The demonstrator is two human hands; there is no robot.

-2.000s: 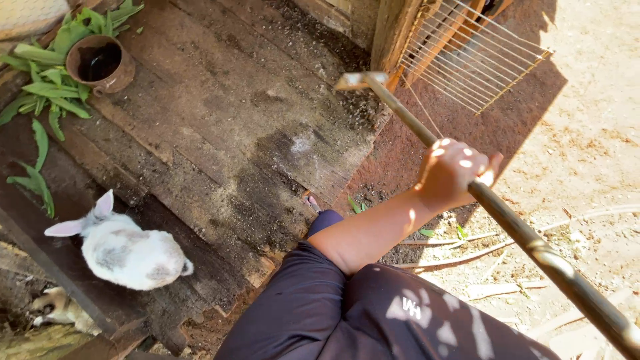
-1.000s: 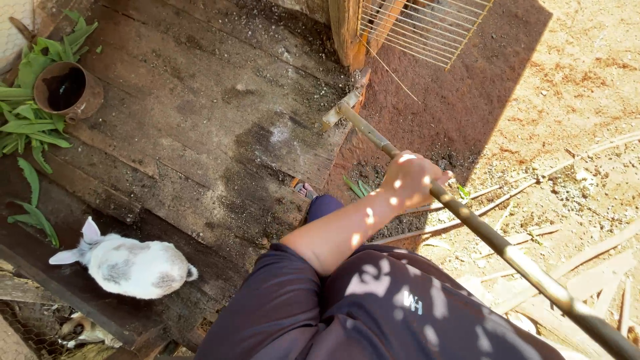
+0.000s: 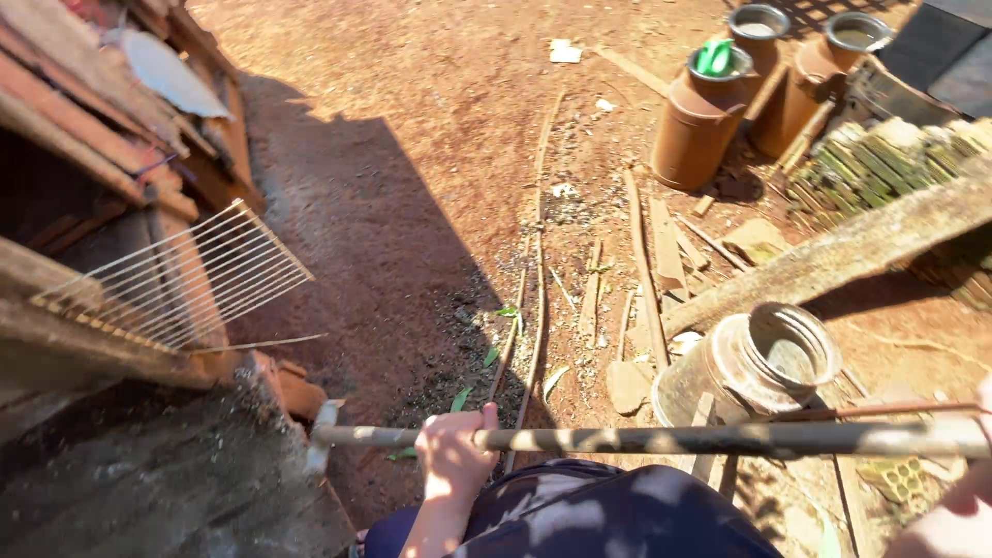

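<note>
My left hand point(image 3: 457, 453) is closed around a long wooden pole point(image 3: 604, 440) near its head end. The pole lies level across the view, in front of my dark clothing. At its left end a pale, narrow crosspiece point(image 3: 319, 438) rests by the edge of the dark plank floor point(image 3: 155, 473). My right hand point(image 3: 978, 434) shows only in part at the right edge, by the pole's far end; blur and the frame edge hide its fingers.
A wire rack point(image 3: 186, 275) juts from the wooden shed at the left. A dented metal can point(image 3: 744, 364) lies tilted beyond the pole, near a thick beam point(image 3: 837, 248). Rusty milk cans point(image 3: 697, 124) stand farther back. Sticks point(image 3: 539, 310) and wood scraps litter the dirt.
The view has swung right, away from the white rabbit and the pot on the planks. The crosspiece has moved off the planks to their edge. My left hand keeps hold of the pole.
</note>
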